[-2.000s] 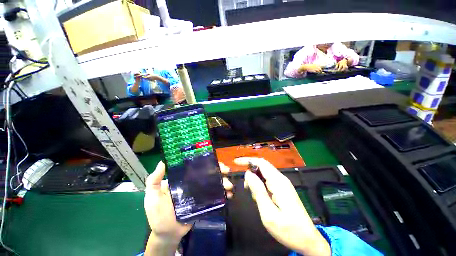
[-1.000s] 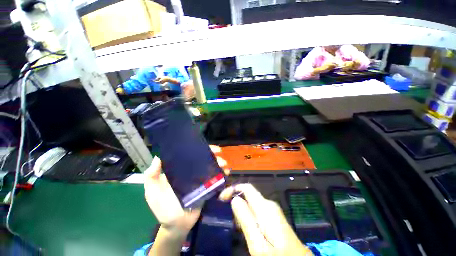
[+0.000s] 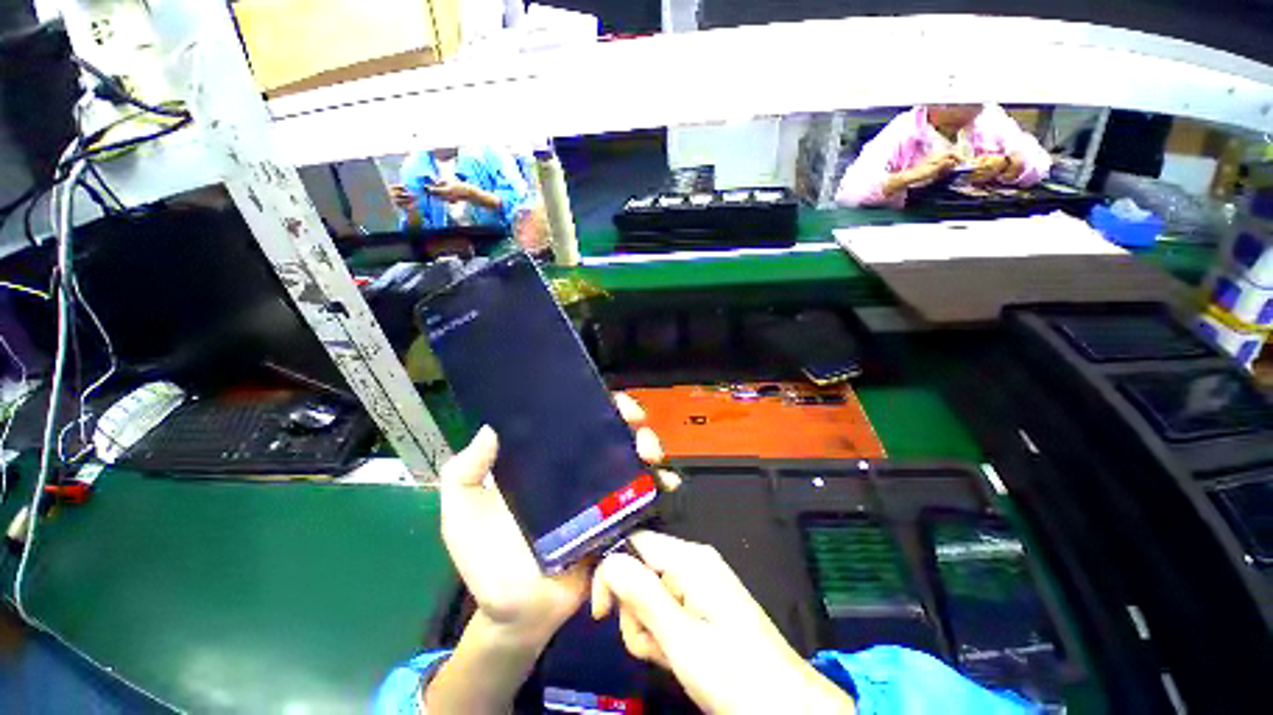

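A smartphone (image 3: 538, 398) is held upright and tilted in my left hand (image 3: 505, 545), thumb at its left edge and fingertips at its right edge. Its screen is dark, with a red patch and a pale patch at the bottom. My right hand (image 3: 691, 603) is at the phone's bottom edge, thumb and forefinger pinched around a small dark item, mostly hidden by the fingers. The black phone tray (image 3: 726, 492) lies below. It holds phones with green rows on screen (image 3: 863, 570) and another phone partly under my hands.
An orange mat (image 3: 740, 423) with small parts lies behind the tray. Stacked black trays (image 3: 1061, 461) stand at right. A keyboard (image 3: 237, 426) and white post (image 3: 314, 279) are at left. A white shelf (image 3: 698, 87) crosses above. Two people sit across the bench.
The phone's screen went from green blocks to dark with a red patch at the bottom. My right hand moved left and down, from beside the phone to its bottom edge.
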